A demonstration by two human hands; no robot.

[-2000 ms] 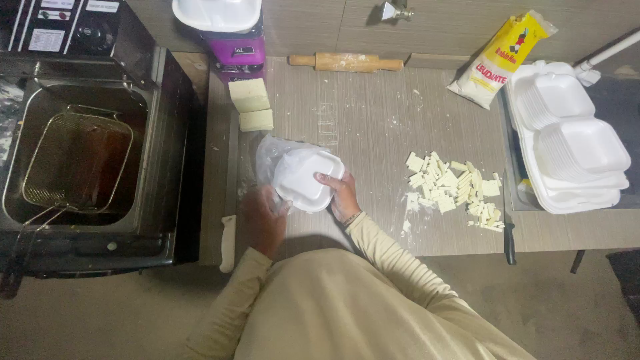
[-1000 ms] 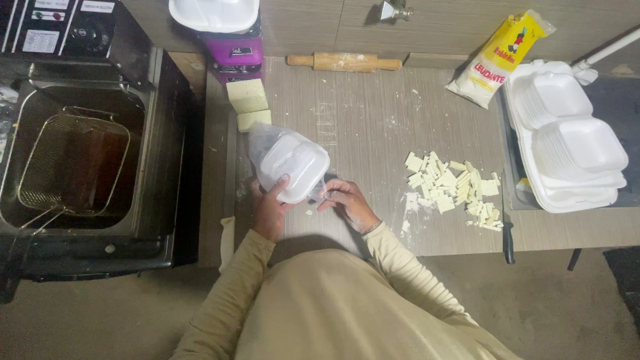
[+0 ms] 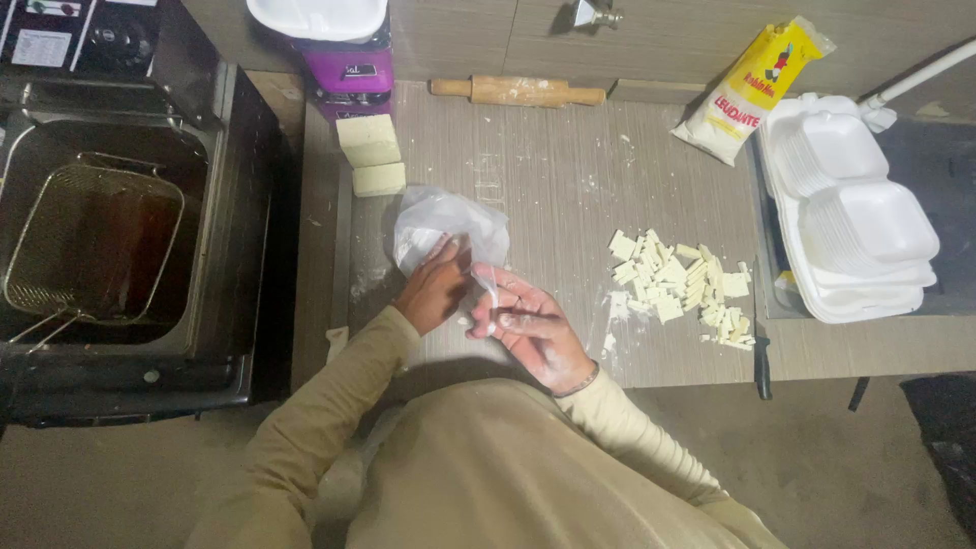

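Note:
A clear plastic bag (image 3: 488,221) lies on the countertop before me, with a white foam tray (image 3: 418,245) partly visible inside its left side. My left hand (image 3: 441,284) presses on the bag and tray, its fingertips on top of them. Between the thumb and fingers of my right hand (image 3: 526,324) is a pinched edge of the plastic. Flour dusts the right hand. Two blocks of white cheese (image 3: 368,141) sit just behind the bag. To the right, cut cheese pieces (image 3: 679,278) are spread in a loose pile.
A deep fryer with a wire basket (image 3: 95,236) stands left. A rolling pin (image 3: 518,91) lies at the back, near purple containers (image 3: 351,69). On the right are a flour bag (image 3: 751,91), stacked foam trays (image 3: 854,206) and a black-handled knife (image 3: 762,370) overhanging the counter's front edge.
The foam tray, held up in the bag a second ago, is now lower and mostly covered by plastic and my left hand. That hand has moved onto the bag's top.

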